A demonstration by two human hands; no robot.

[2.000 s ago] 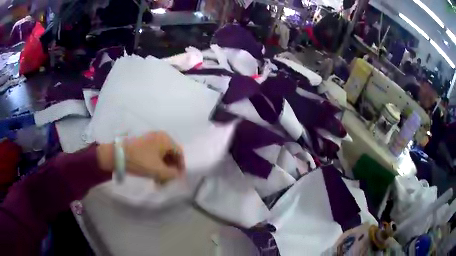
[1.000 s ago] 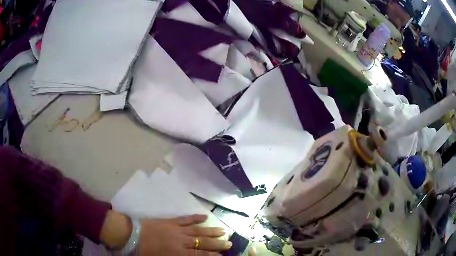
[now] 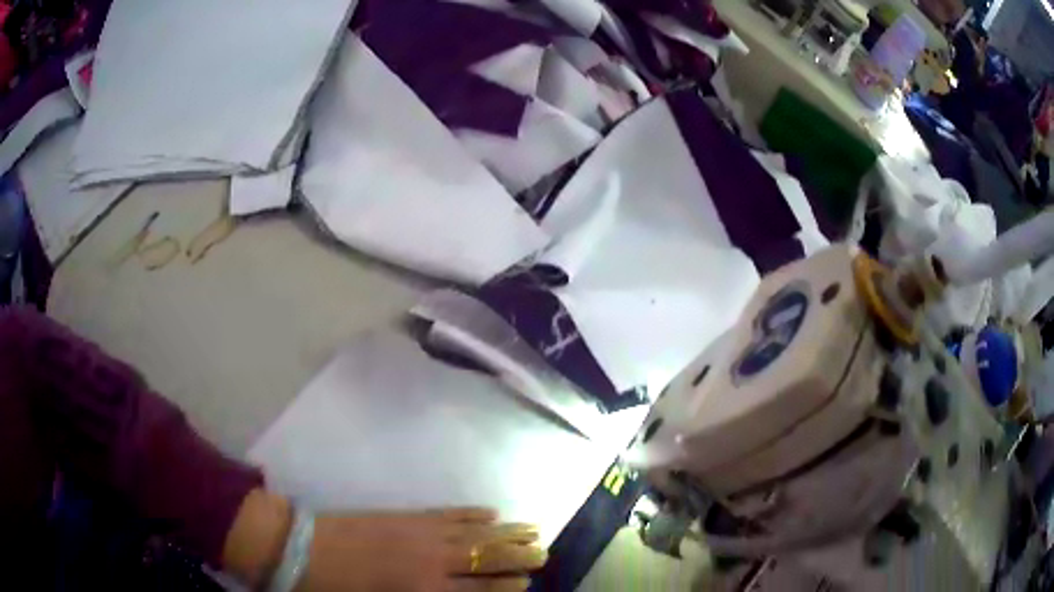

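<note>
My left hand [image 3: 410,553], with a ring and a wristband, lies flat with its palm down on a white-faced panel [image 3: 393,428] at the bottom of the view. Its fingertips are beside a dark strip [image 3: 589,526] along the panel edge. The cream sewing machine head [image 3: 769,382] stands to the right, with its lit needle area over the strip; glare hides the needle. My right hand is not in view.
A stack of pale panels [image 3: 208,87] lies at the upper left, above tan scraps [image 3: 173,245] on the table [image 3: 139,335]. Purple and white pieces [image 3: 451,75] are heaped behind. A green block [image 3: 815,145] and a blue-and-white spool [image 3: 992,364] are at right.
The white-faced panel under my left hand has shifted and its far edge is folded up. The dark strip now shows beside the needle area. My hand stays flat, in nearly the same place.
</note>
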